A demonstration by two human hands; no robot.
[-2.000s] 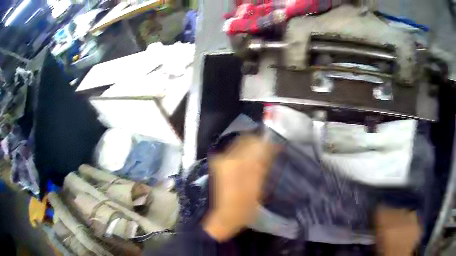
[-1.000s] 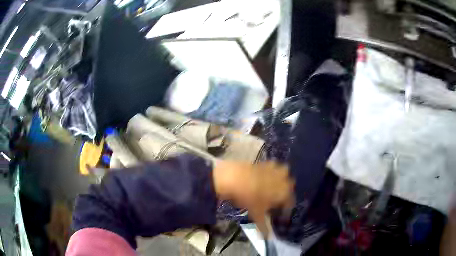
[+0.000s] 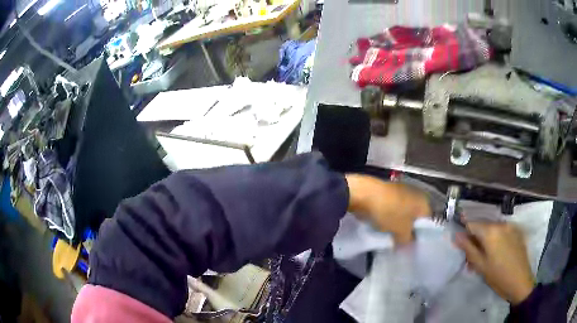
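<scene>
A small pale grey-blue fabric piece (image 3: 436, 252) lies between my hands, just below the silver blade (image 3: 453, 200). My left hand (image 3: 395, 205) reaches in from the left and holds its left side; the fingertips are blurred. My right hand (image 3: 500, 252) pinches its upper right edge near the blade, where a dark bit of cloth shows. The blade's tip is hidden by the cloth and fingers. The stained white pad cloth (image 3: 538, 221) lies beneath. The machine head (image 3: 436, 107) with its steel shaft stands above.
A red plaid rag (image 3: 411, 57) lies behind the machine head. A second short dark post (image 3: 508, 203) stands right of the blade. Beige bundles (image 3: 243, 287) and dark patterned pieces (image 3: 288, 284) lie below my left sleeve. White boards (image 3: 209, 148) are at the left.
My left hand has moved from the dark pieces at the left up to the blade. My right hand has come into view there. The pale piece is now between both hands, and the view has shifted right.
</scene>
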